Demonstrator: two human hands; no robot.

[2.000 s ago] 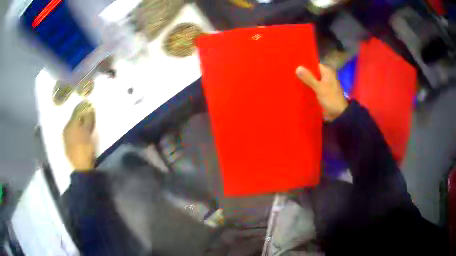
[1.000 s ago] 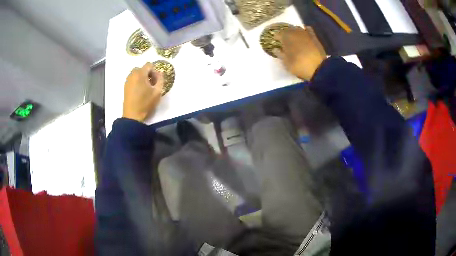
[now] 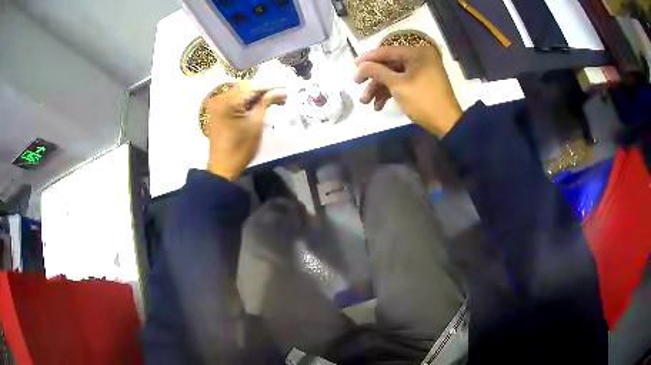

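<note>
My left hand (image 3: 239,125) is over the white table, just right of the left round well (image 3: 205,112) of gold pieces, thumb and fingertips close together. My right hand (image 3: 405,82) is in front of the right round well (image 3: 410,36), fingers curled, fingertips pointing left. Any small piece in either hand is too small to make out. Between the hands is the die and lower anvil of the press (image 3: 318,101), with a red glow on it. The press head with a blue panel (image 3: 258,20) is above and left of it.
More gold pieces fill a round well (image 3: 198,57) at the back left and a clear bag (image 3: 375,13) behind. An orange-yellow stick (image 3: 487,23) lies on black sheets. Red board stacks stand at lower left (image 3: 75,321) and right (image 3: 624,239).
The red board held earlier has left my right hand. Since the later earlier frame, both hands have moved from the wells inward toward the die.
</note>
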